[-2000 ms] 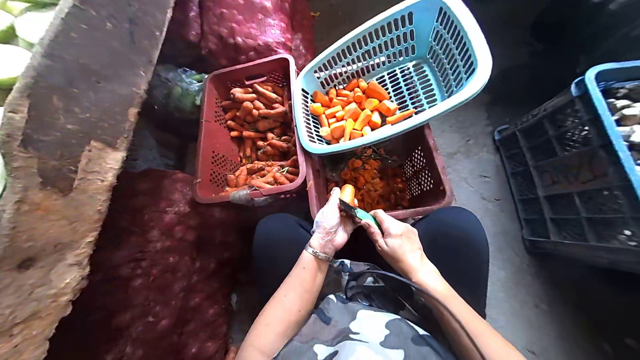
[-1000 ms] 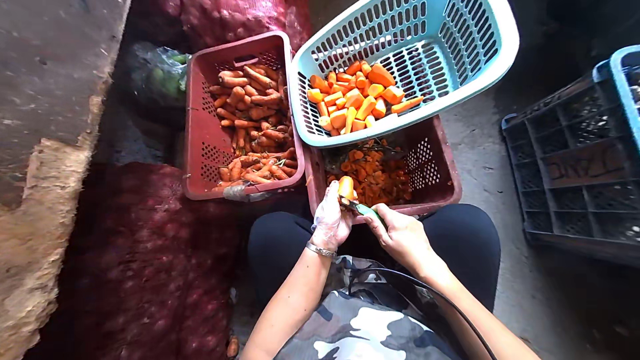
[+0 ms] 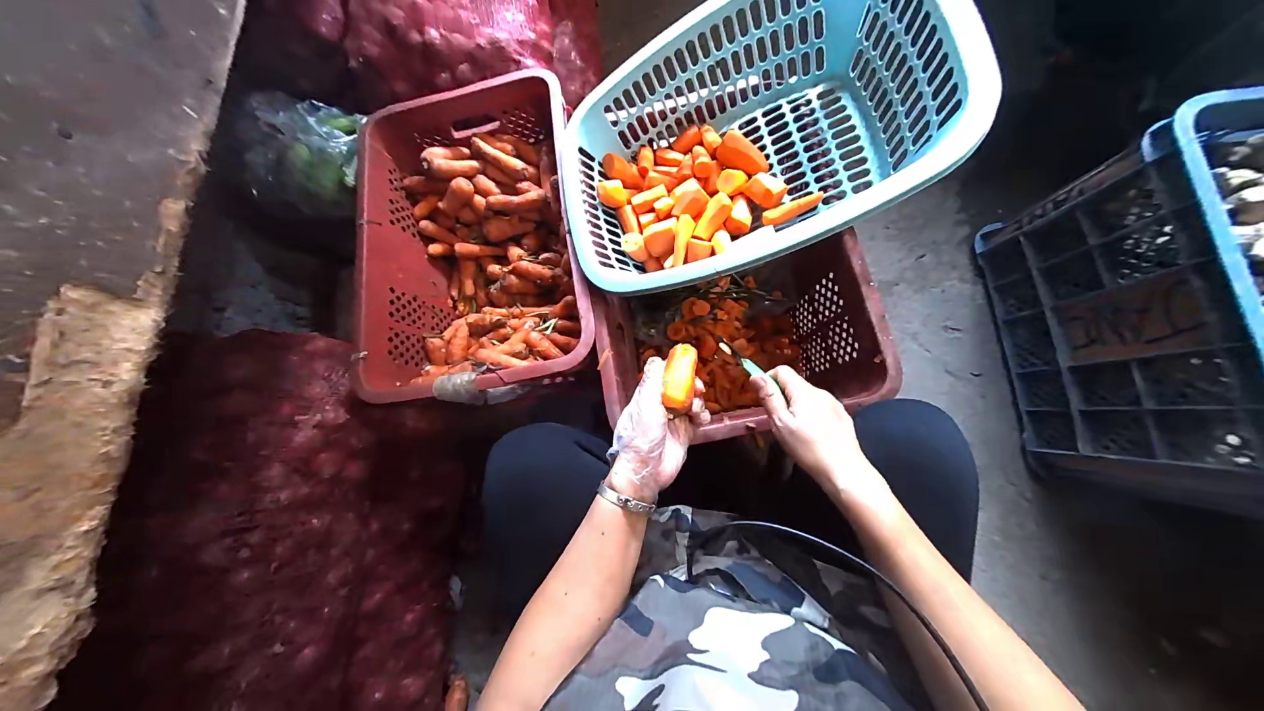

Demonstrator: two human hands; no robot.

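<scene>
My left hand (image 3: 655, 427), in a clear plastic glove, holds a peeled carrot piece (image 3: 679, 377) upright over the near rim of a red crate (image 3: 879, 341). To its right, my right hand (image 3: 812, 420) grips a tool with a green handle (image 3: 752, 367), apart from the carrot; it looks like a peeler or small knife. Orange peelings and trimmings (image 3: 721, 326) lie in that crate below. A light blue plastic basket (image 3: 790, 247) rests tilted over the crate's far part, with peeled carrot pieces (image 3: 691, 202) inside. Unpeeled carrots (image 3: 499, 227) fill part of another red crate (image 3: 380, 296) at the left.
Red mesh sacks (image 3: 286, 513) lie at the left and behind the crates. A worn wooden board (image 3: 89, 395) runs along the left edge. On the right stands a dark plastic crate (image 3: 1116, 336) beside a blue-rimmed one (image 3: 1190, 178). A plastic bag of green produce (image 3: 306, 158) sits upper left.
The tool was against the carrot piece in both earlier frames; now my right hand holds it away to the right. The carrot piece remains in my left hand.
</scene>
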